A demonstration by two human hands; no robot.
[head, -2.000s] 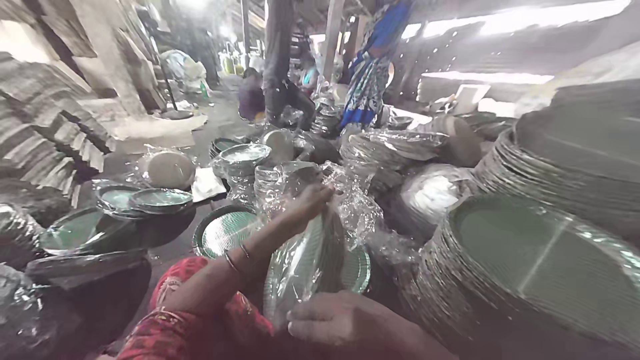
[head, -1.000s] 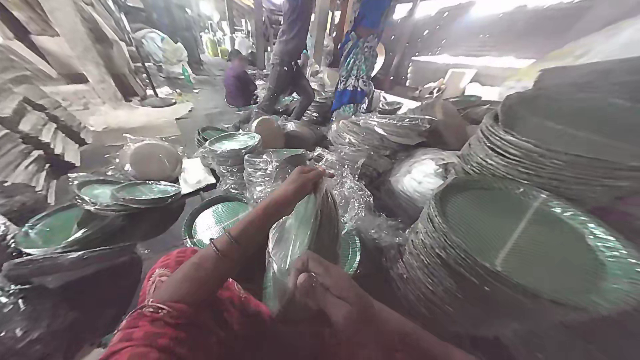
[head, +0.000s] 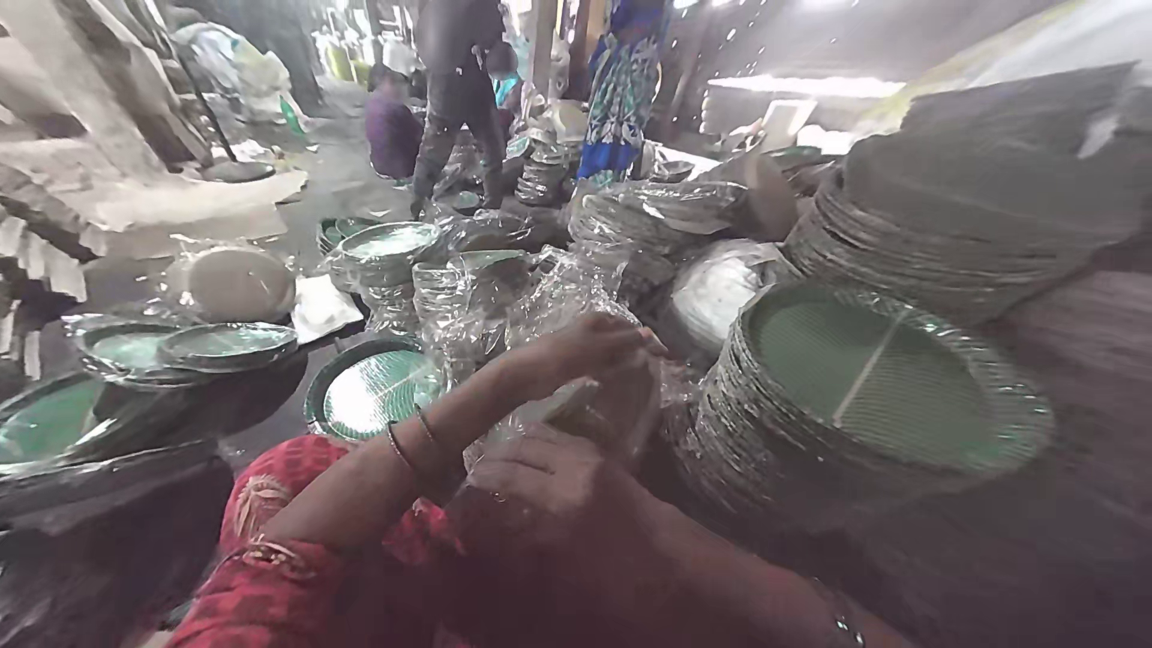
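A stack of plates in clear plastic wrap [head: 621, 405] is between my hands at the centre. My left hand [head: 598, 351] reaches across its upper side, its fingers closed on the plastic. Nearer my body, my right hand [head: 535, 468] lies against the lower side of the bundle with bent fingers; its grip is partly blurred. Just left of my left forearm is a round green plate [head: 373, 387] with a shiny surface. A tall stack of green plates [head: 873, 378] stands to the right of both hands.
Wrapped plate stacks [head: 391, 243] and crumpled clear plastic [head: 576, 288] lie ahead. Flat green plates [head: 225, 342] and a round wrapped bundle [head: 234, 283] are at the left. Grey plate stacks [head: 972, 198] rise at the back right. Farther off, a person [head: 459, 90] stands near others.
The wrapped bundle, upright between my hands before, now leans to the right. My right hand has moved from its near right side to its near left side.
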